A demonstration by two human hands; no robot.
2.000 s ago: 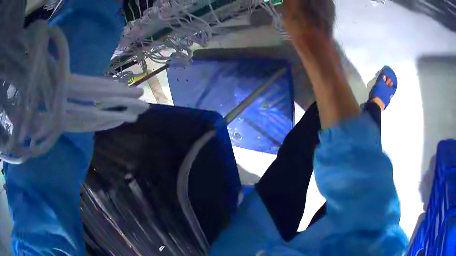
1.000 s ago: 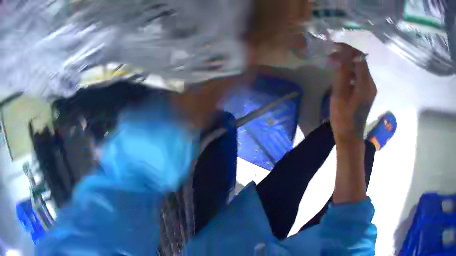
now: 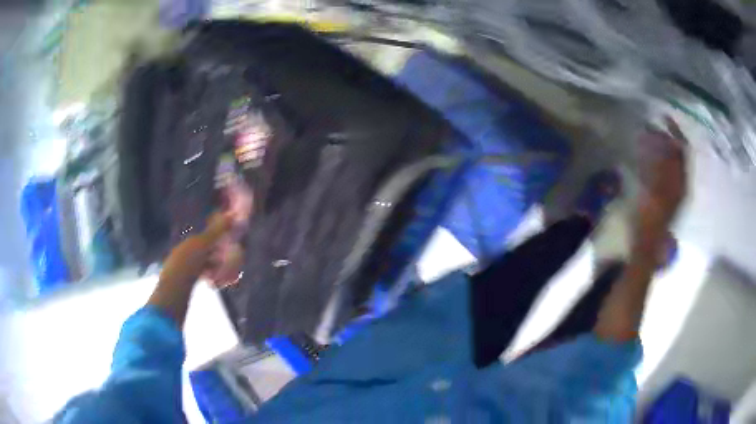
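Note:
A wide stack of black phone trays (image 3: 307, 182) fills the left and middle. My left hand (image 3: 225, 240) is over the trays, blurred, with its fingertips at the near end of a thing with a bright, coloured patch, probably a lit smartphone (image 3: 249, 141). The blur hides whether my fingers grip it or only touch it. My right hand (image 3: 661, 170) is raised at the right, below the white cables (image 3: 547, 50). It is blurred too, and I cannot tell if anything is in its fingers.
The trolley's grey bent handle (image 3: 373, 211) curves along the trays' right side. A blue flat panel (image 3: 497, 199) is behind it. Cables hang from the rack along the top right. Blue crates show at the lower right (image 3: 688, 404) and far left (image 3: 43, 232). My legs are below the blue panel.
My view has swung left, towards the trays. My left hand has moved from the cables at the top down over the trays. My right hand appears further right and remains raised near the cables.

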